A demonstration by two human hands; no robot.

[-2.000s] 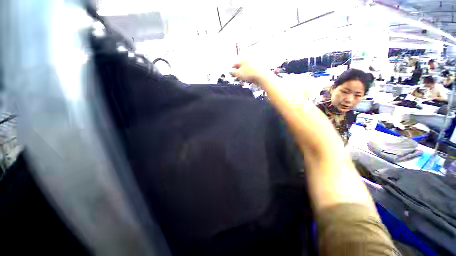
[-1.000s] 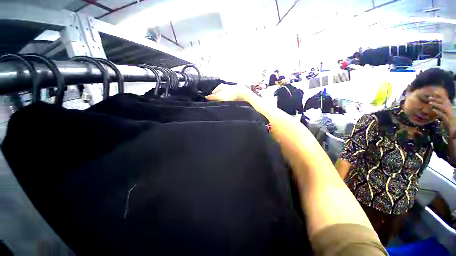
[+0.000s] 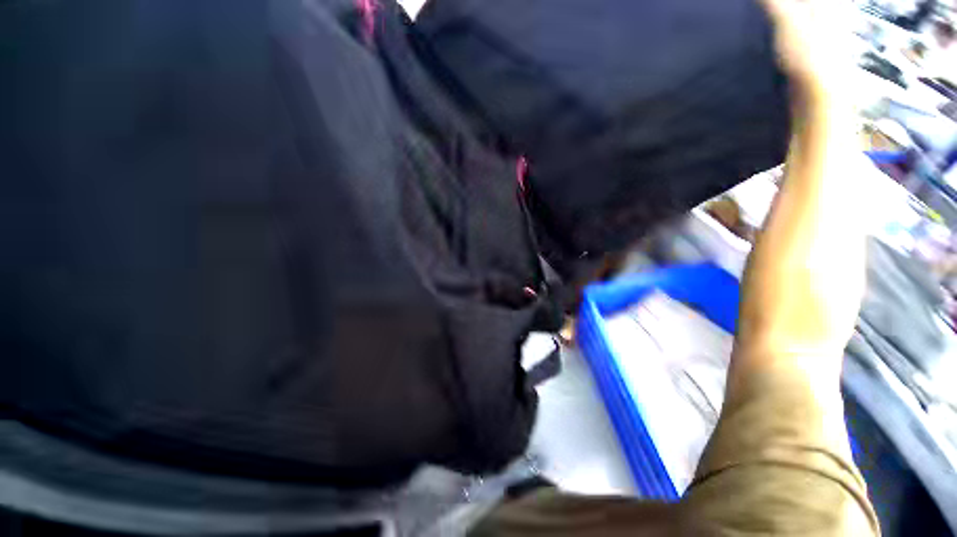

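Observation:
Black garments (image 3: 262,241) fill the left and middle, large and blurred. A separate black panel (image 3: 630,94) spreads out at upper middle, its edge against my right hand. Pink thread markers (image 3: 522,173) show along the gap between them. My right arm reaches up the right side; my right hand (image 3: 795,47) is at the top edge, blurred, overexposed and partly cut off. Its fingers do not show, so its grip is unclear. My left hand is not visible; olive-brown cloth, possibly my sleeve, crosses the bottom edge.
A bright blue crate (image 3: 619,393) with pale contents is below, between the garments and my right forearm. A pale curved band (image 3: 189,477) runs along the lower left. Grey cloth (image 3: 902,309) and blurred work tables lie at the right. No person is clearly visible.
The view has swung down from the rail and hangers to the garments' lower parts and the blue crate. The black panel now stands apart, towards my right hand. The other person has left view.

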